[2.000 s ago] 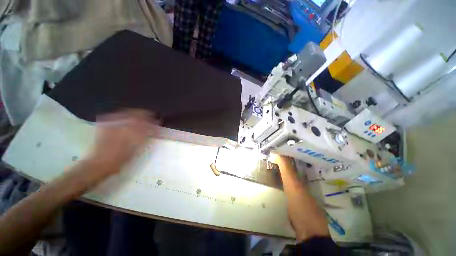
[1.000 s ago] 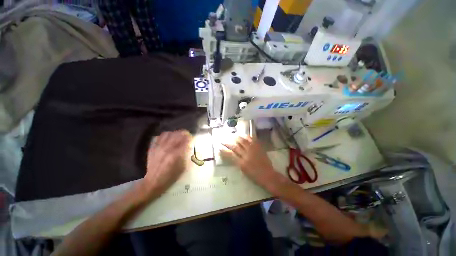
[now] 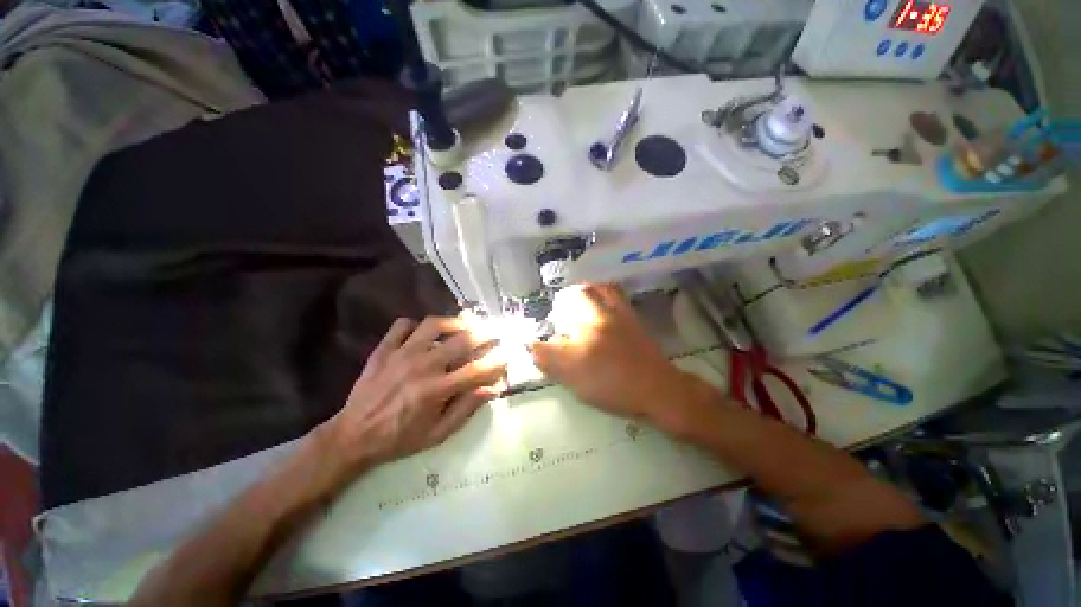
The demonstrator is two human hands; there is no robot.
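A large dark brown fabric panel (image 3: 225,273) lies spread left of the needle on the white machine table (image 3: 522,498). A pale band (image 3: 166,504) runs along its front edge. The white sewing machine (image 3: 699,178) has its brightly lit presser foot area between my hands. My left hand (image 3: 415,385) lies flat, palm down, fingers spread, at the panel's right edge just left of the needle. My right hand (image 3: 605,350) is just right of the needle, fingers bent, fingertips washed out by the glare. What lies under the fingertips is hard to tell.
Red-handled scissors (image 3: 765,385), blue snips (image 3: 865,382) and a blue pen (image 3: 844,310) lie right of the needle. A control box (image 3: 889,36) shows red digits. Beige cloth (image 3: 95,71) is heaped at the far left. A metal-framed basket (image 3: 1019,445) stands right.
The view has moved closer to the needle. My left hand has moved in beside the needle and flattened, covering the yellowish piece seen before. My right hand has risen nearer the presser foot.
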